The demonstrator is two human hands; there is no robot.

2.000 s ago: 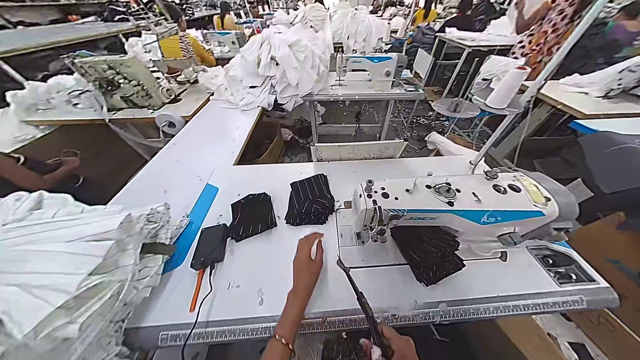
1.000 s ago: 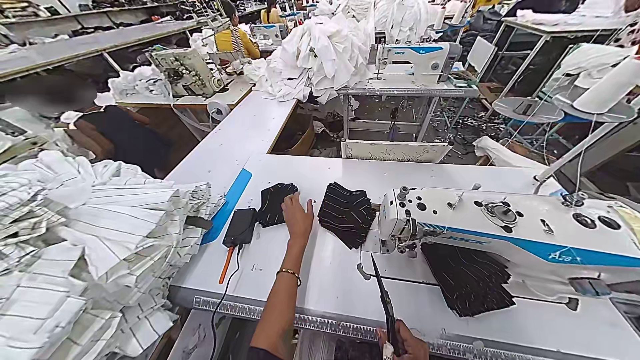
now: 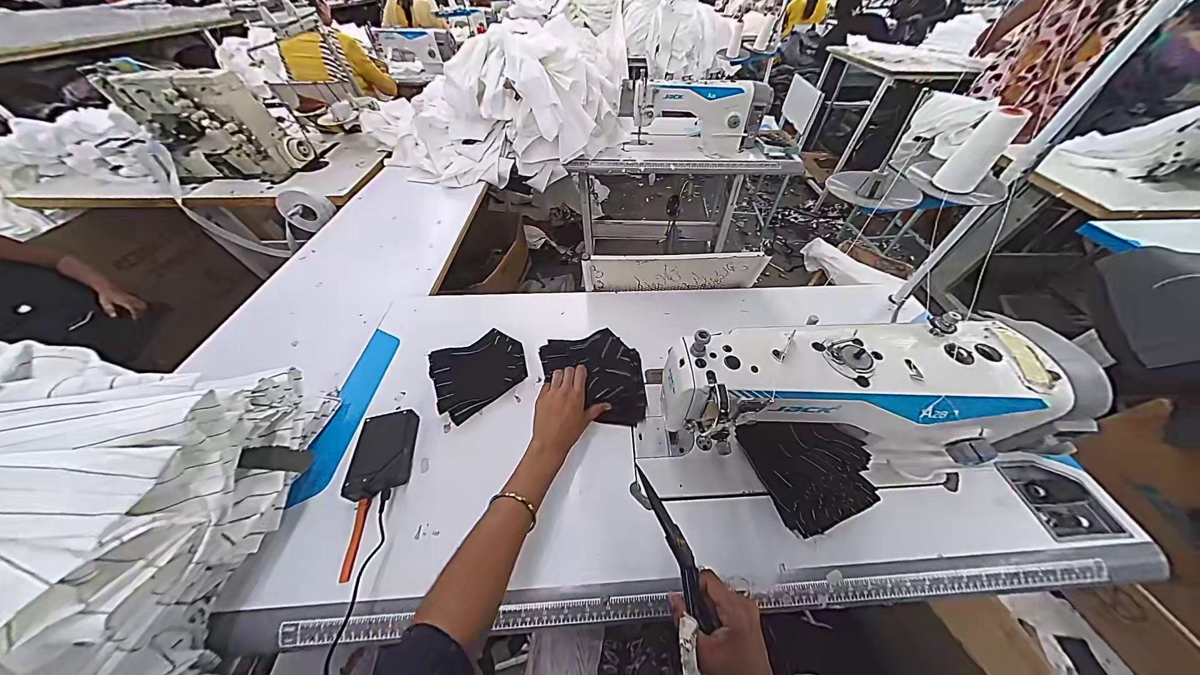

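My left hand [image 3: 562, 408] rests its fingers on the near left part of a stack of black striped fabric pieces [image 3: 614, 375], just left of the sewing machine [image 3: 872, 394]. Another black fabric stack [image 3: 478, 373] lies further left. At the table's front edge my right hand [image 3: 717, 623] is closed around the handles of dark scissors [image 3: 677, 544], whose blades point up and away over the tabletop. More black striped pieces [image 3: 811, 473] lie under the machine's arm. Whether the left fingers grip a piece cannot be told.
A black box-shaped device [image 3: 382, 455] with a cable and an orange stick [image 3: 354, 541] lie at the left by a blue strip [image 3: 347, 412]. White striped fabric [image 3: 122, 497] is heaped at the near left. A ruler strip [image 3: 581, 609] edges the table. A co-worker's hand [image 3: 120, 298] shows at far left.
My left hand has moved right, from the left black stack one second ago to the stack beside the machine. My right hand still holds the scissors.
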